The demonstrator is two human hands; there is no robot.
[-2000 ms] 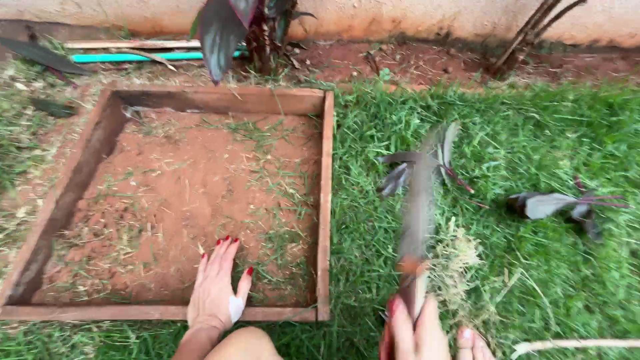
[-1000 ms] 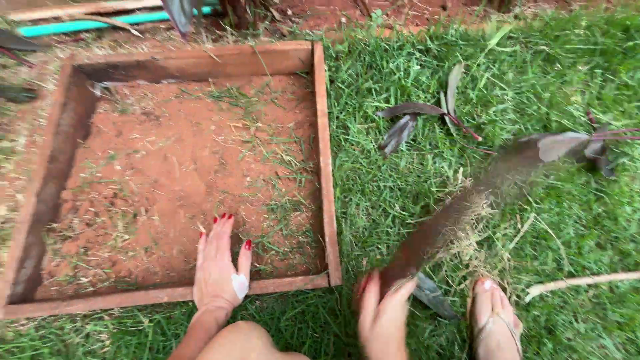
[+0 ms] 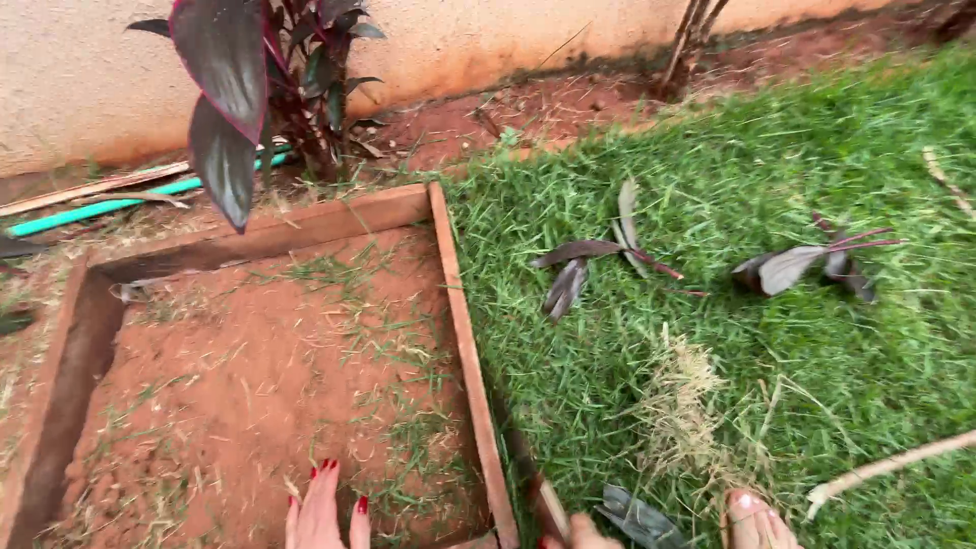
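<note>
My left hand (image 3: 324,507), at the lower edge of the view, rests with fingers apart on the reddish soil (image 3: 229,389) inside a square wooden frame (image 3: 473,366). Beyond the frame's right side, my right hand (image 3: 583,534) grips a long dark tool (image 3: 526,465), apparently a large blade; most of the hand and the grip are cut off below. The tool lies low in the grass, alongside the frame's right board. Bits of cut grass are scattered over the soil.
A dark-leaved plant (image 3: 229,91) overhangs the frame's back board, near a green pipe (image 3: 114,213) and the wall (image 3: 457,46). Fallen leaves (image 3: 579,259), dry grass (image 3: 682,404), a stick (image 3: 892,465) and a foot (image 3: 755,522) are on the lawn at right.
My right hand has brought the tool from over the grass at right to beside the frame's right board. My left hand remains on the soil. The view has tilted up.
</note>
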